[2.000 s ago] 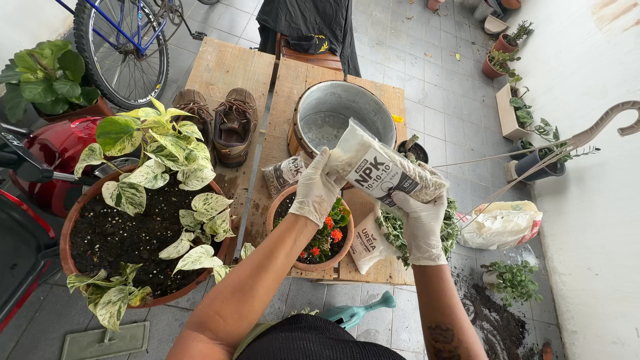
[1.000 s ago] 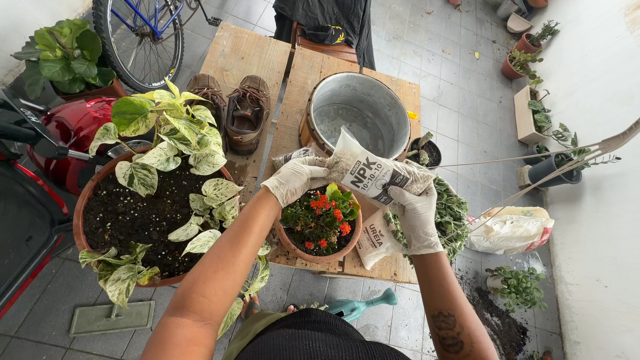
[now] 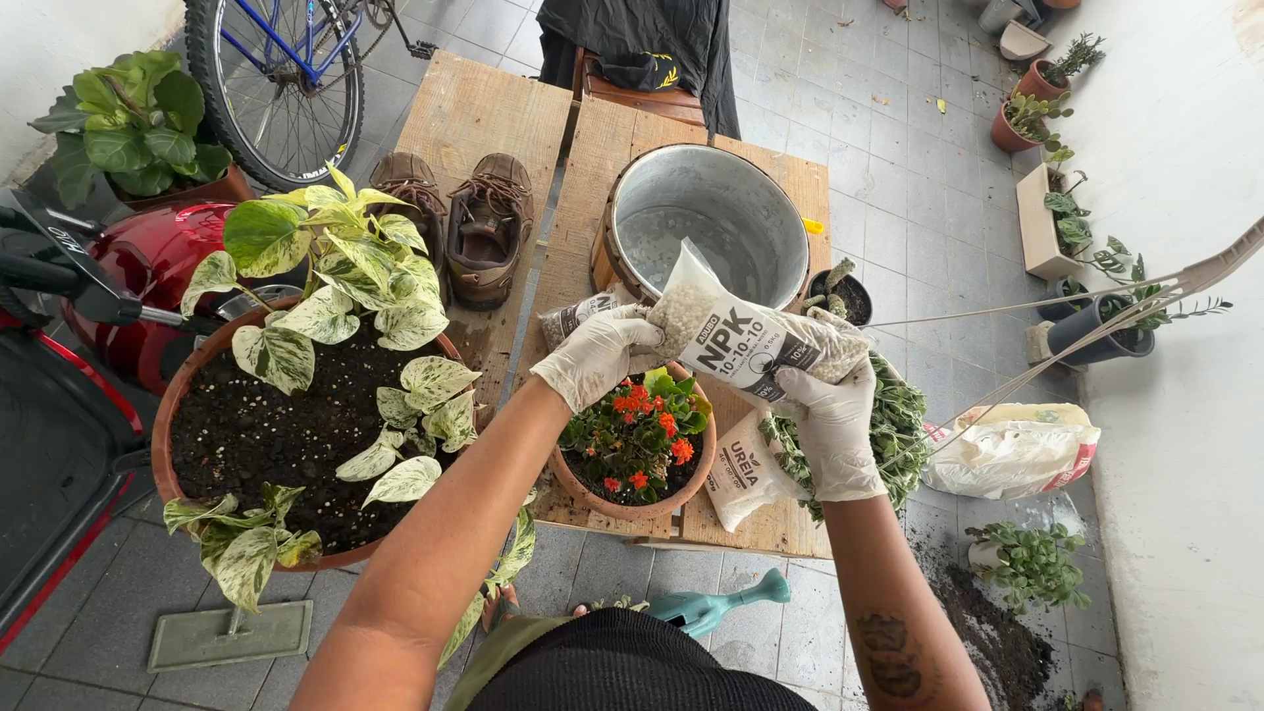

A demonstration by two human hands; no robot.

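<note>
Both my hands wear pale translucent gloves and hold a clear plastic bag of granular NPK fertilizer (image 3: 755, 341) above the wooden table. My left hand (image 3: 604, 354) pinches its left edge, while my right hand (image 3: 834, 425) grips the lower right part, thumb in front. Below the bag stands a terracotta pot of red-orange flowers (image 3: 637, 434), with a bag of urea (image 3: 746, 474) to its right. Another bag of granules (image 3: 583, 311) lies partly behind my left hand. A large metal-lined wooden bucket (image 3: 706, 222) is just beyond the held bag.
A large terracotta pot with a variegated pothos (image 3: 296, 425) stands at left, near brown shoes (image 3: 489, 232). Right of the bucket is a small black pot (image 3: 839, 294). A hanging planter (image 3: 894, 425) is beside my right hand. A teal watering can (image 3: 721, 602) sits below the table edge.
The fertilizer bag has turned from a steeper slant to a flatter one, and my left hand has moved up to its left edge. The flowers, partly covered by my left hand before, show more fully.
</note>
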